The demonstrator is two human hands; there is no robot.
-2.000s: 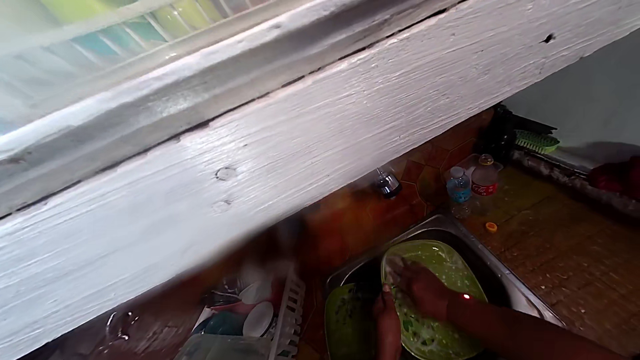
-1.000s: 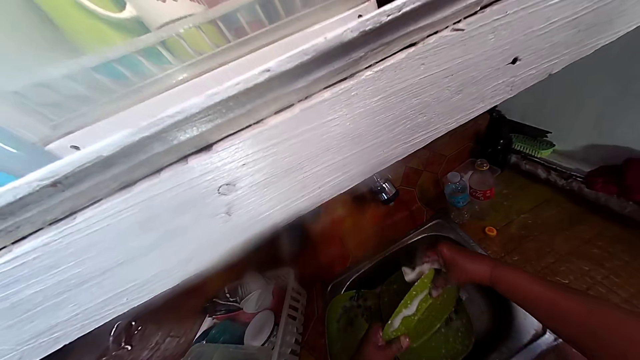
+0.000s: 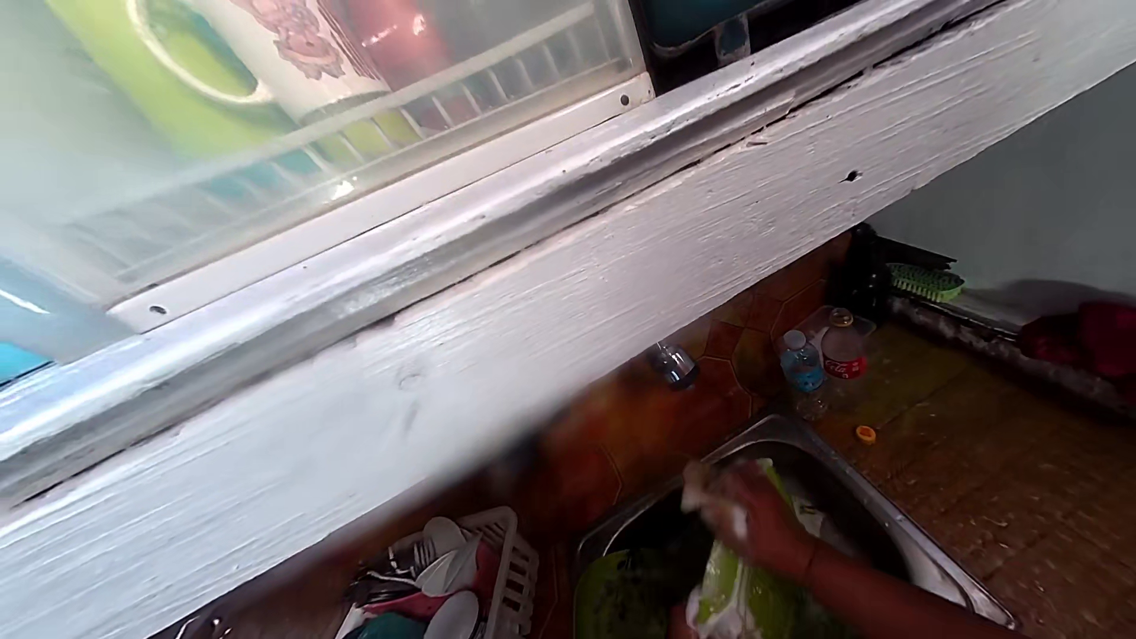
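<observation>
Over the metal sink (image 3: 874, 506), my right hand (image 3: 754, 519) presses a pale, soapy cloth or sponge (image 3: 701, 493) against a green plate (image 3: 723, 577), which is tilted and streaked with white suds. Only a small part of my left hand (image 3: 679, 621) shows at the bottom edge, at the plate's lower end; the plate and the frame edge hide the rest. Another green dish (image 3: 621, 590) lies in the left part of the sink.
A white painted beam (image 3: 532, 293) crosses the view above the sink. A white basket (image 3: 519, 568) of dishes and cutlery stands to the left. Behind the sink are a faucet (image 3: 674, 366), two plastic bottles (image 3: 803, 362) (image 3: 843, 344), an orange cap (image 3: 865, 435) and a green brush (image 3: 925, 281).
The green plate, with its broad face showing two seconds ago, is now tilted on edge. My right hand has moved over its upper side with the cloth or sponge.
</observation>
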